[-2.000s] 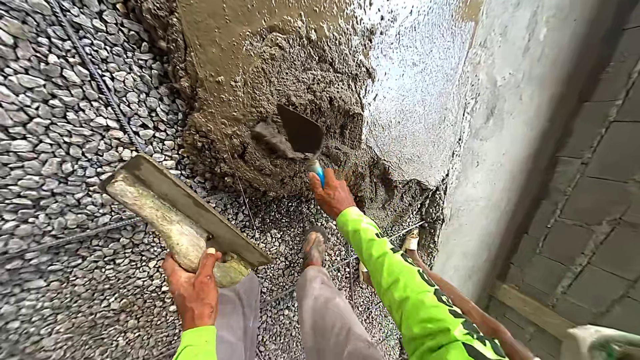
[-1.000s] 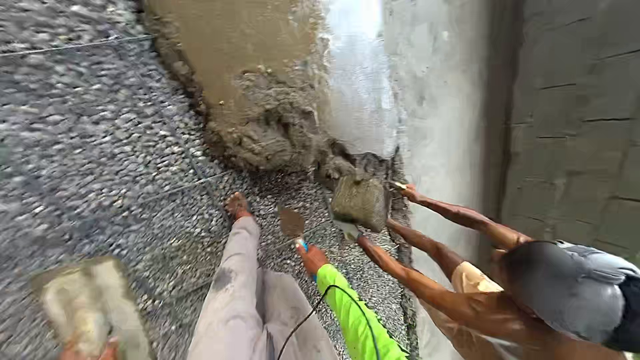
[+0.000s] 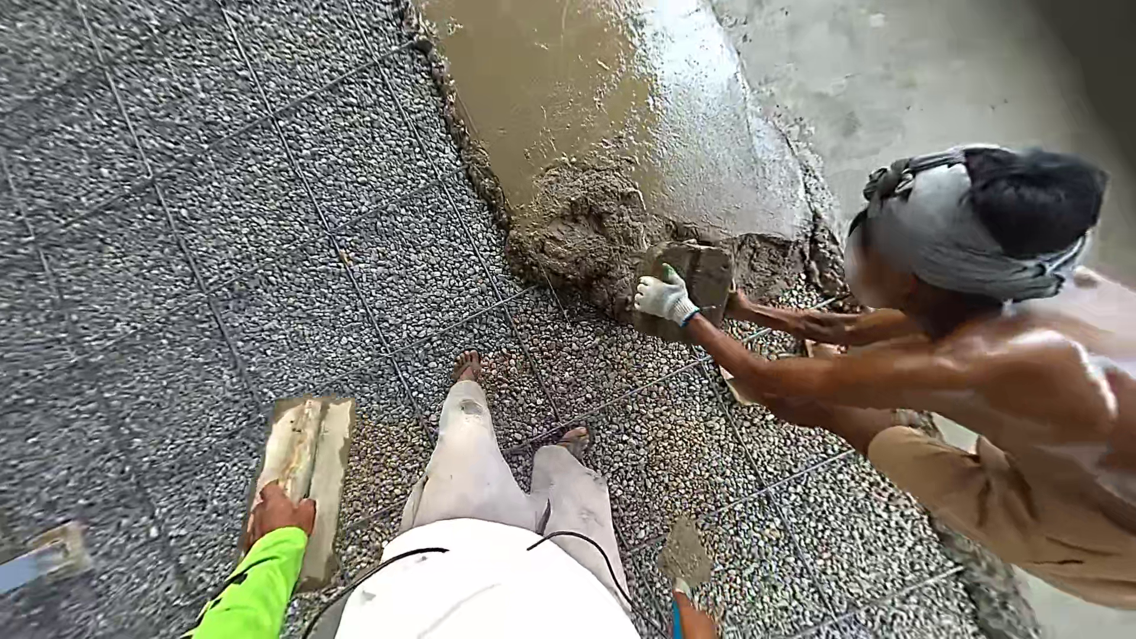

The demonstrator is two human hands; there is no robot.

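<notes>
At the lower left my left hand [image 3: 282, 515] grips the handle of a long plasterer's float [image 3: 330, 475], which is smeared with mortar and held over the gravel. My right hand [image 3: 697, 621], partly cut off by the bottom edge, holds a pointed trowel [image 3: 685, 552] by its blue handle, with mortar on the blade. Ahead, a rough heap of wet mortar [image 3: 590, 222] lies at the near edge of a smooth wet mortar layer [image 3: 541, 80]. A co-worker's gloved hand [image 3: 666, 295] is on a mortar-coated container [image 3: 710, 280] at the heap.
A co-worker [image 3: 967, 373] bends in from the right, arms stretched to the container. Gravel [image 3: 293, 222] crossed by a grid of thin steel bars [image 3: 282, 133] spreads over the left and centre. A grey concrete surface [image 3: 852, 80] lies at the upper right. My bare feet rest on the gravel.
The trowel, over the mortar heap two seconds ago, is now low beside my legs. The co-worker has come in from the right, with the container at the heap's edge. The view has shifted.
</notes>
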